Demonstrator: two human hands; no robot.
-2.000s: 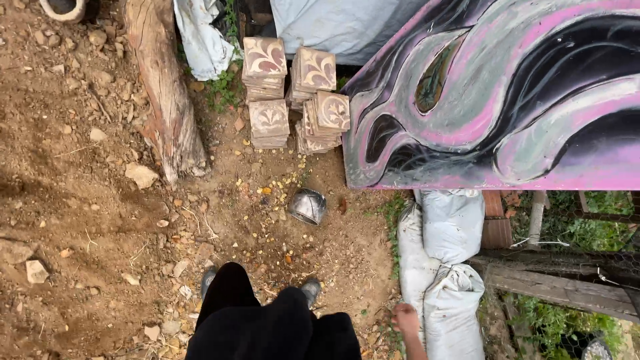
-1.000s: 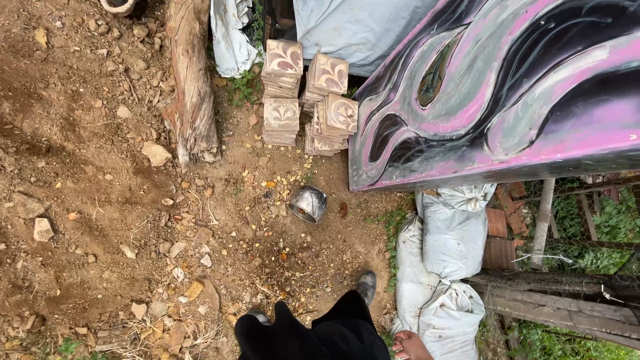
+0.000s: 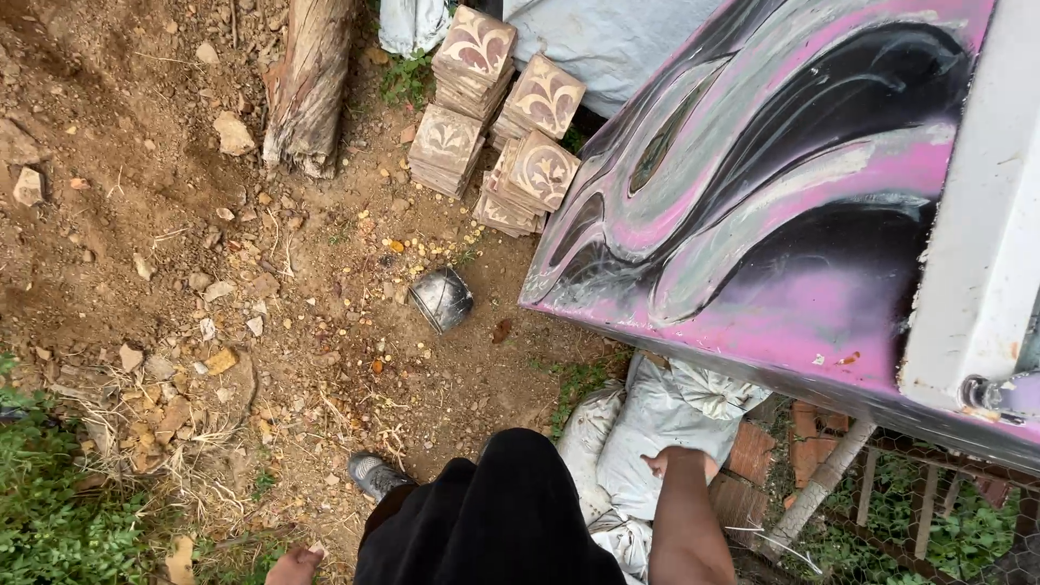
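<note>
My right hand [image 3: 665, 461] hangs over the white sacks [image 3: 650, 431] at the lower right, its fingers partly hidden by the hand itself; whether it touches them I cannot tell. Low in the view, my left hand [image 3: 296, 564] is partly cut off by the bottom edge, above dry grass and soil. Neither hand shows an object in it. In front of my feet a dark metal pot [image 3: 441, 300] stands on the dirt. Stacks of patterned tiles [image 3: 543, 171] lie beyond the pot, beside a large pink, black and grey painted panel [image 3: 756, 187].
A weathered log [image 3: 309, 97] lies at the upper left, with loose stones [image 3: 234, 134] around it. A pale tarp [image 3: 601, 41] is behind the tiles. The panel's corner juts towards the path. Bricks [image 3: 751, 451], a pole [image 3: 821, 487] and wire fencing [image 3: 975, 496] are at the lower right.
My left hand has come into view at the bottom. My right arm now reaches further into the view over the sacks. The view has shifted and turned.
</note>
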